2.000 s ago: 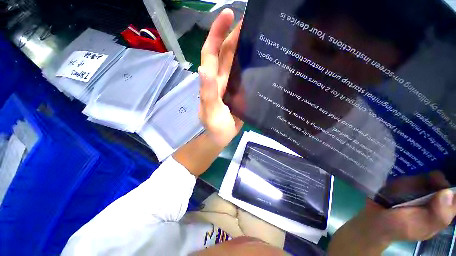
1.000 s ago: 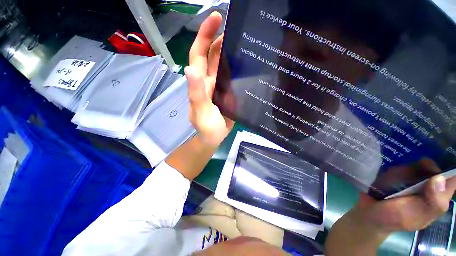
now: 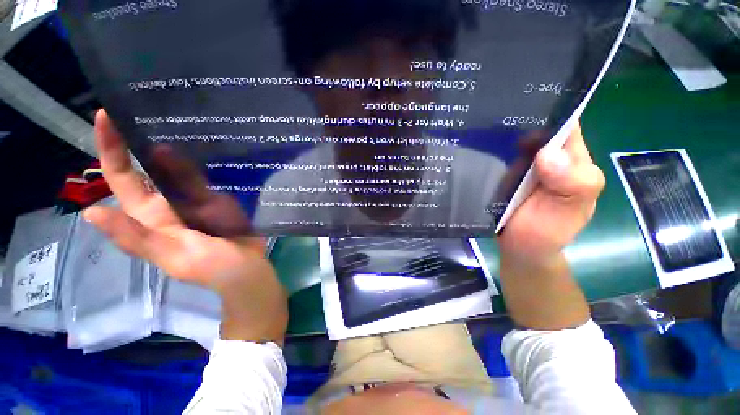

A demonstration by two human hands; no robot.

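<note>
A large glossy dark film (image 3: pixel 324 146) with white text and a white edge on its right is held up close to my face; it mirrors a head and shoulders. My right hand (image 3: pixel 556 190) grips its lower right edge, thumb in front. My left hand (image 3: pixel 174 231) is at its lower left, fingers spread and partly behind the film; whether it grips the film is unclear. Below it, a stack of printed films (image 3: pixel 410 284) with white borders lies at the bench's front edge, its top hidden behind the held film.
Another printed film (image 3: pixel 672 215) lies at the right on the green bench (image 3: pixel 600 267). Packed bundles (image 3: pixel 109 280) with a handwritten label (image 3: pixel 36 275) lie at the left, a red item (image 3: pixel 85 186) behind them. Blue crates (image 3: pixel 665 357) show below right. Clear plastic lies at the right front edge.
The view has turned right and levelled. The held film has swung from the right to the centre, with both hands. The right-hand printed film now shows fully, and the bundles sit further left.
</note>
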